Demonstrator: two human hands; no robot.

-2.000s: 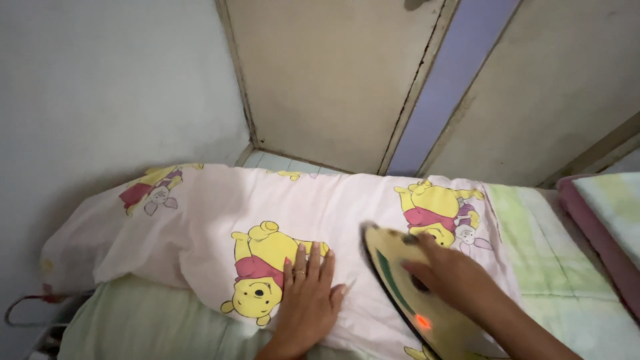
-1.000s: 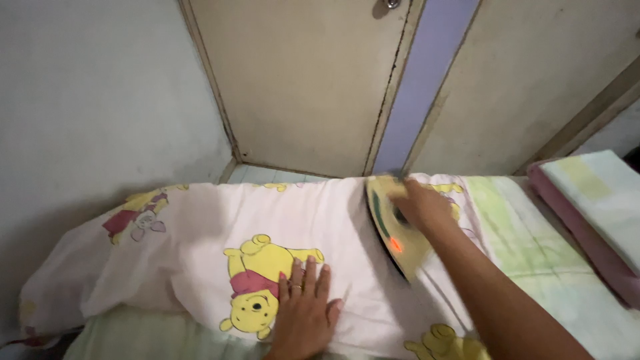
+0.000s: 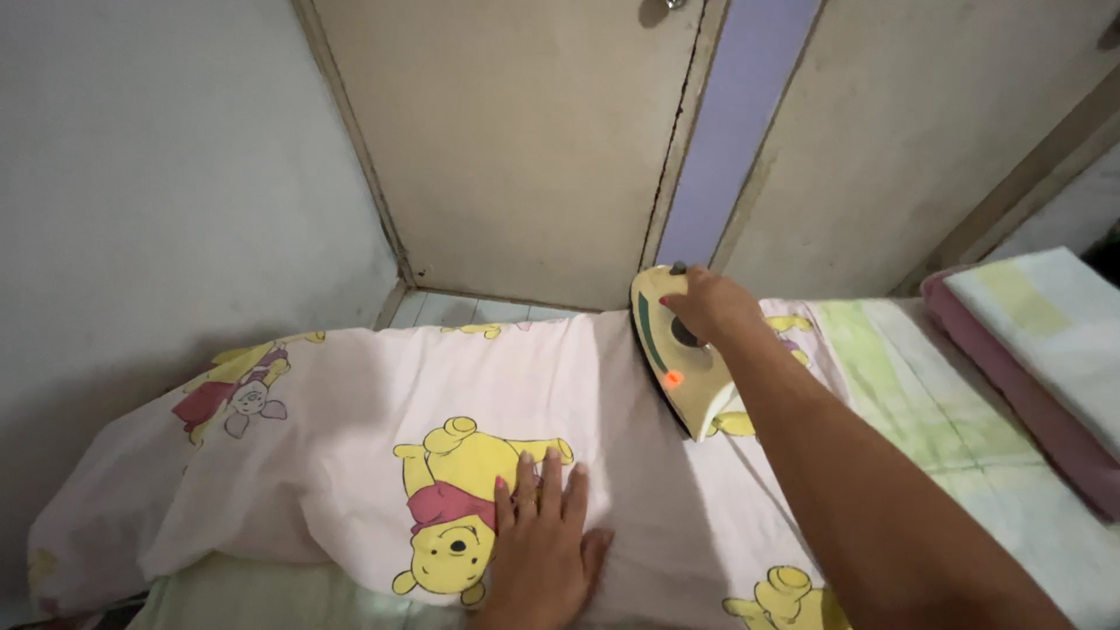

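A pink cloth printed with yellow cartoon bears (image 3: 350,455) lies spread over a padded surface with a pale green and white cover (image 3: 927,394). My left hand (image 3: 542,542) rests flat on the cloth, fingers spread, partly over one bear print. My right hand (image 3: 713,302) is closed around the handle of a gold-coloured electric iron (image 3: 652,315), whose orange light glows. The iron stands at the far edge of the cloth, tip pointing away from me. My forearm hides part of the cloth to its right.
Folded cloths, one pink (image 3: 1024,411) and one white and green (image 3: 1050,324), are stacked at the right. A beige door (image 3: 525,149) stands just beyond the surface, beside a purple strip (image 3: 744,122). A grey wall (image 3: 175,166) bounds the left side.
My right hand has moved the iron away from me, to the cloth's far edge. My left hand stays flat beside the same bear print.
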